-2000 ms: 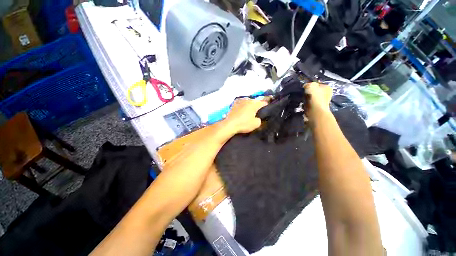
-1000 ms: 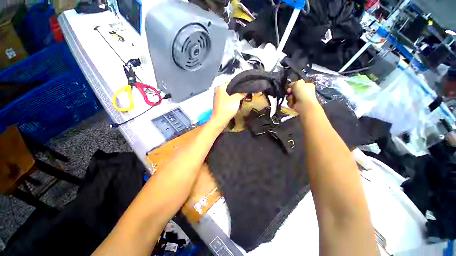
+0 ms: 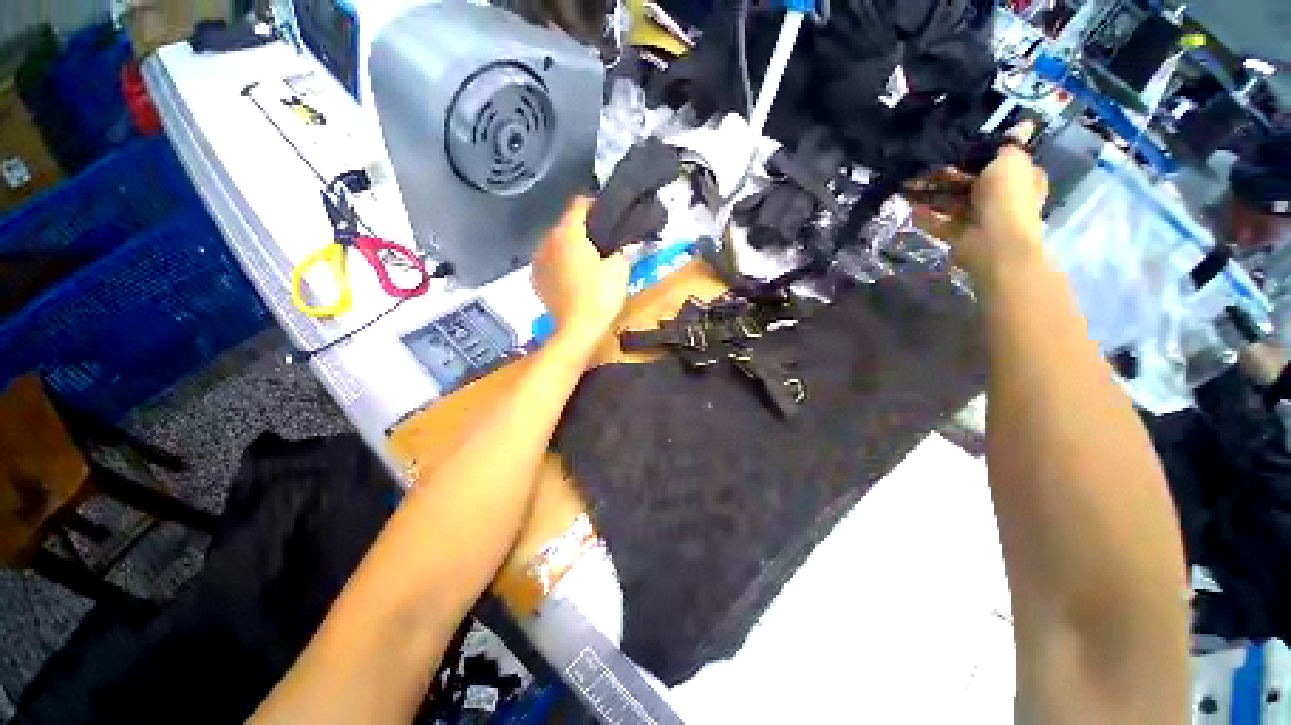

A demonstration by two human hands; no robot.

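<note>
My left hand [image 3: 581,276] is raised beside the grey machine end and grips a folded dark fabric piece [image 3: 633,196]. My right hand [image 3: 1002,198] is stretched far to the right, closed around dark fabric at the back; its fingertips are blurred. Black strap pieces with small brass-coloured buckles [image 3: 729,340] lie in a small heap between my arms. They rest on the upper left part of a large dark fabric panel [image 3: 765,467], which lies over an orange-brown board [image 3: 404,439] and the white table.
Grey machine end [image 3: 496,142] with a round vent at upper left. Scissors with yellow and red handles [image 3: 354,269] lie left of it. Blue crates [image 3: 142,298], a brown stool [image 3: 43,467] at left. Dark fabric heaps and clear plastic bags behind. Part of a person [image 3: 1260,191] at right.
My hands have moved apart, the right one far to the right and back. The left lifted its folded fabric away from the bundle. The buckled straps now lie uncovered on the panel.
</note>
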